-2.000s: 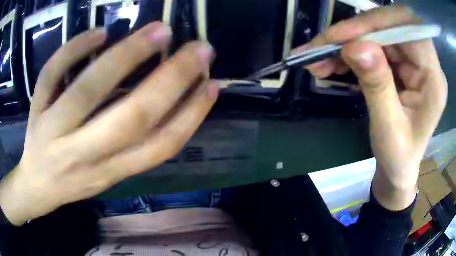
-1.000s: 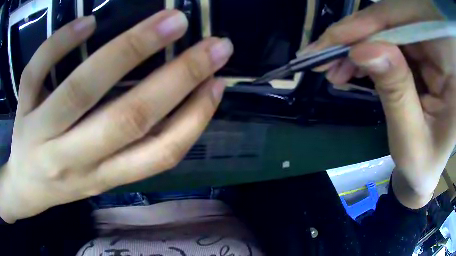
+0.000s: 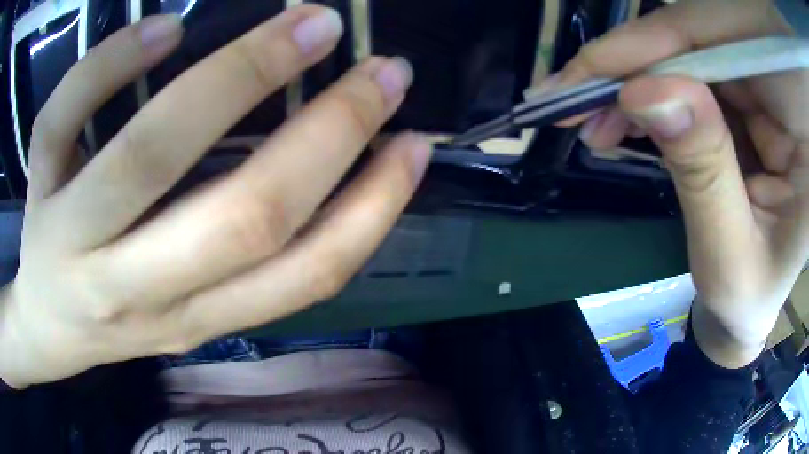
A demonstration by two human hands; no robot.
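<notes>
My right hand point(image 3: 710, 133) holds tweezers point(image 3: 568, 102) between thumb and fingers, with the tips pointing left onto the lower pale rim point(image 3: 506, 144) of a phone housing with a dark window point(image 3: 452, 66). A small dark sliver shows at the tweezer tips, partly hidden by my left fingers. My left hand point(image 3: 204, 204) lies spread over the neighbouring housings, its lowest fingertip on the same rim just left of the tips. I see nothing gripped in it. The housings sit in a glossy black tray point(image 3: 532, 191).
A clear liner sheet point(image 3: 412, 253) with short black bars lies on the dark green bench point(image 3: 577, 253) in front of the tray. A small pale square point(image 3: 504, 288) is near the bench edge. A blue bin point(image 3: 640, 356) stands beyond at the lower right.
My left hand's lower fingertips have moved right along the rim, closer to the tweezer tips. Since the first frame, both the right hand and tweezers appear farther right in view.
</notes>
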